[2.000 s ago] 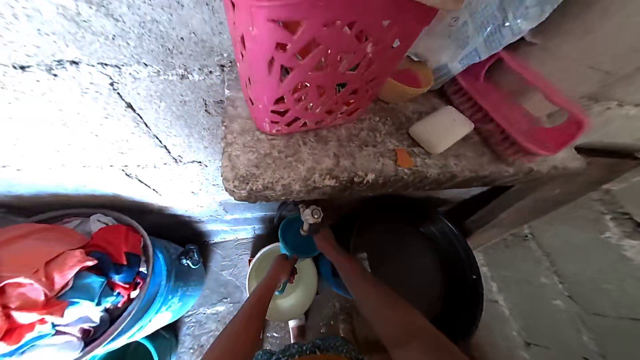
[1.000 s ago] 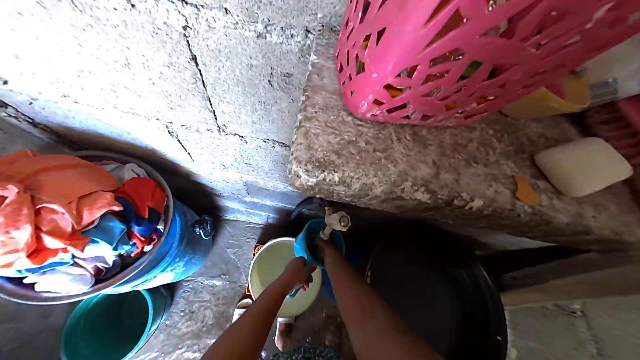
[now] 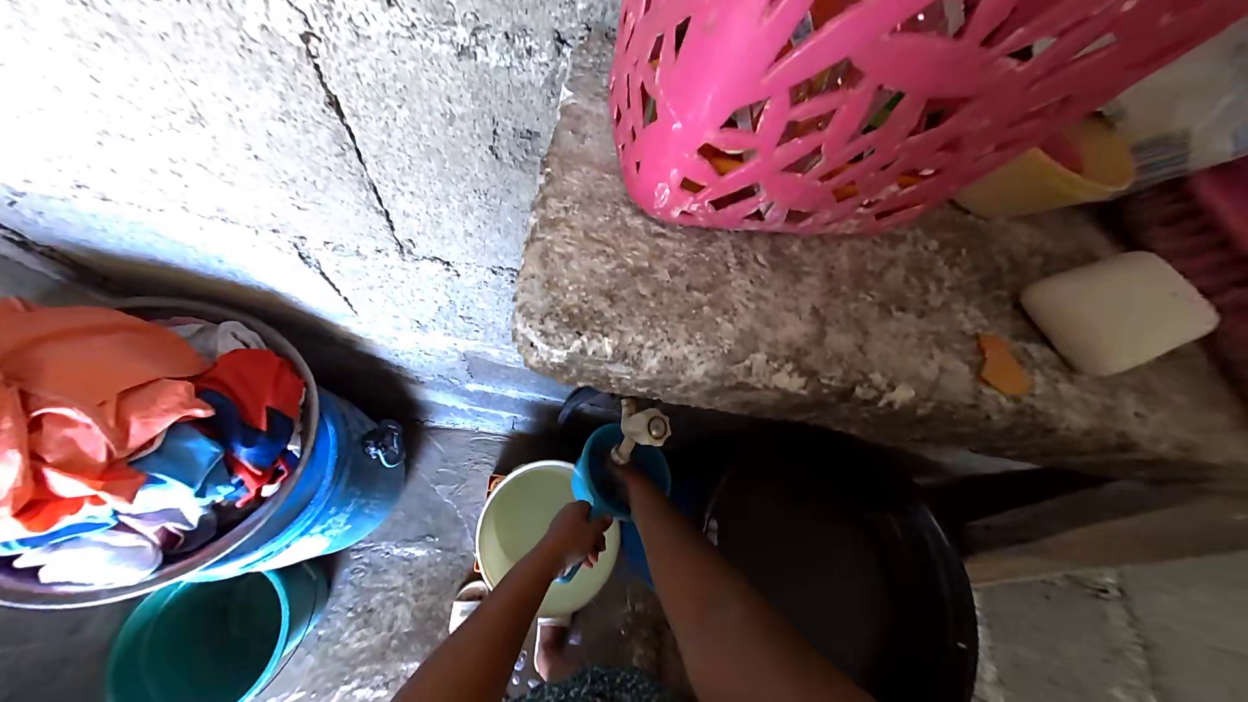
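Observation:
My left hand (image 3: 575, 536) grips the handle of a blue plastic dipper (image 3: 588, 473), above a pale green basin (image 3: 512, 522). The dipper's mouth is under a white tap (image 3: 643, 427) that sticks out below the concrete slab. My right hand (image 3: 624, 483) reaches into the dipper; its fingers are hidden inside, so whether they hold anything does not show. I cannot make out whether water is running from the tap.
A concrete slab (image 3: 702, 302) holds a pink plastic basket (image 3: 682, 127), a bar of soap (image 3: 1119, 312) and a yellow cup (image 3: 1043, 180). Clothes (image 3: 107, 409) fill a basin on a blue drum (image 3: 356, 487), beside a green bucket (image 3: 292, 604). A large black tub (image 3: 960, 624) stands right.
The view has swung left and closer to the slab. My left hand stays on the dipper's handle, and my right hand remains at its mouth under the tap.

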